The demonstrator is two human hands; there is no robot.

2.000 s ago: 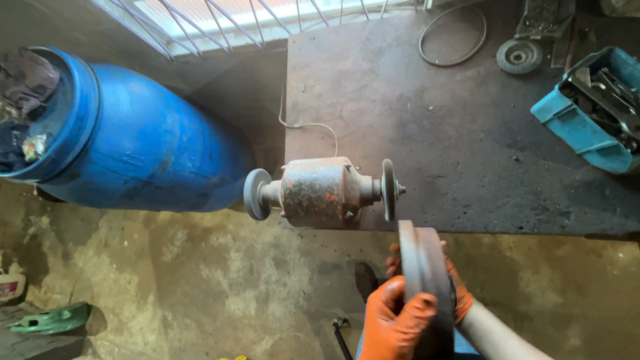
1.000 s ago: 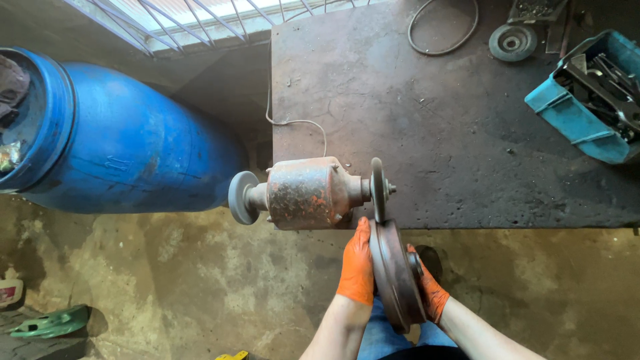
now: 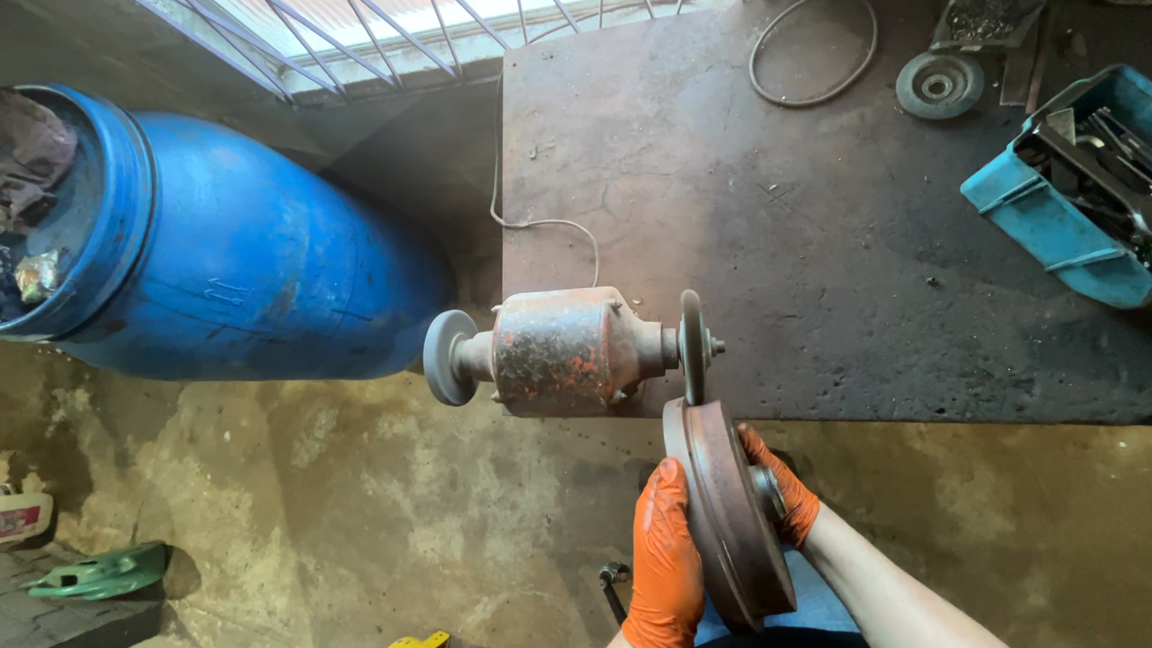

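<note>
A bench grinder (image 3: 567,351) with a worn, paint-flecked housing sits at the front left edge of the workbench. Its right wheel (image 3: 692,346) meets the rim of a rusty metal drum (image 3: 733,517), possibly a brake drum. My left hand (image 3: 666,553), in an orange glove, grips the drum's left side. On the other side my right hand (image 3: 787,495), gloved alike, holds it near the protruding hub (image 3: 768,492); its fingers are partly hidden behind the drum. A grey wheel (image 3: 449,357) is on the grinder's left end.
A blue plastic barrel (image 3: 261,252) stands left of the workbench (image 3: 855,225). On the bench are a cable loop (image 3: 814,99), a small wheel (image 3: 939,85) and a turquoise crate (image 3: 1035,211) of tools. A green object (image 3: 108,571) lies at the lower left.
Two seconds ago the drum was apart from the grinder, below and right of its right wheel; it now touches that wheel. My left hand has moved from the drum's near face to its left side.
</note>
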